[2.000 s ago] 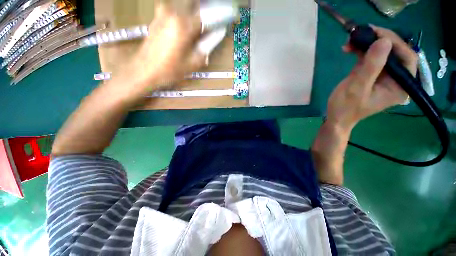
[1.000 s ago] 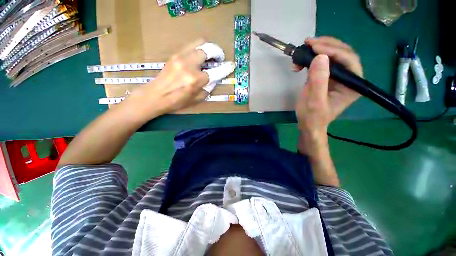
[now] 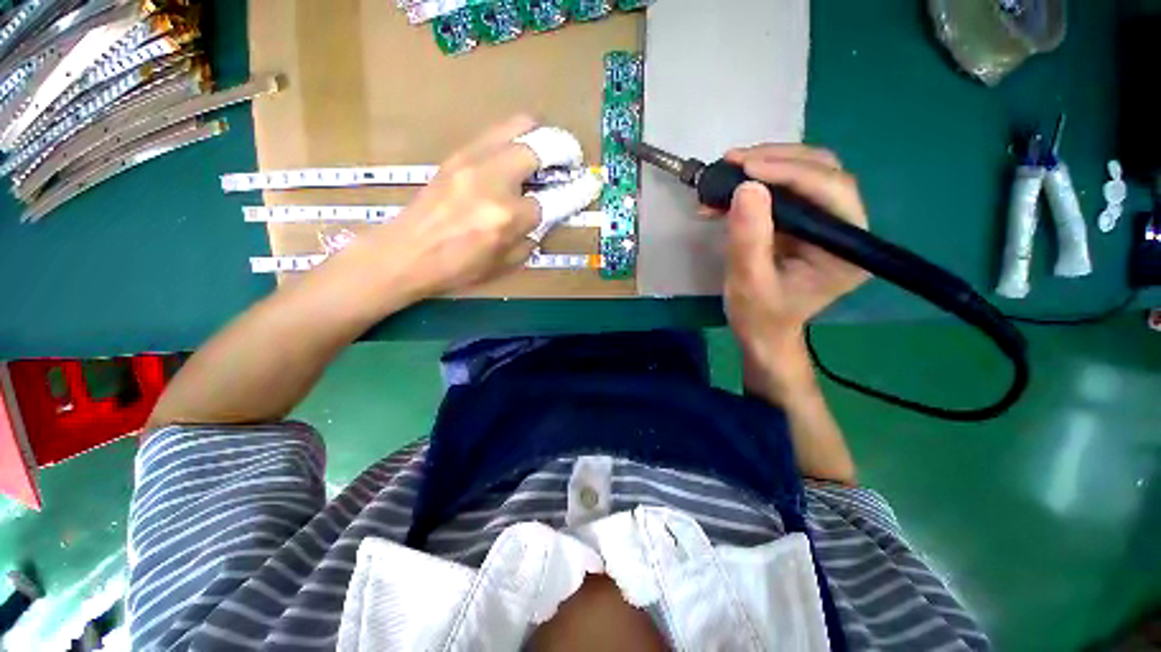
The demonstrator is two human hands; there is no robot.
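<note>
My left hand [image 3: 490, 210], with white finger cots on its fingertips, pinches the top LED strip [image 3: 331, 178] near its orange end, at the green PCB panel [image 3: 620, 191]. Two more LED strips lie below it, their right ends at the panel; my left hand and forearm hide parts of them. My right hand [image 3: 796, 236] holds the black soldering iron [image 3: 828, 227] like a pen. Its metal tip points left and is over or at the panel's right edge; contact cannot be told.
Brown cardboard [image 3: 382, 77] and a grey board [image 3: 726, 77] lie under the work. More green boards [image 3: 509, 18] lie above. A strip pile [image 3: 102, 89] is at left; cutters [image 3: 1044, 217] and a clear yellowish roll [image 3: 999, 32] are at right. A red crate [image 3: 89, 408] is below.
My left hand came down from a blurred reach and holds a third strip at the panel. My right hand moved left, bringing the iron's tip to the panel's edge.
</note>
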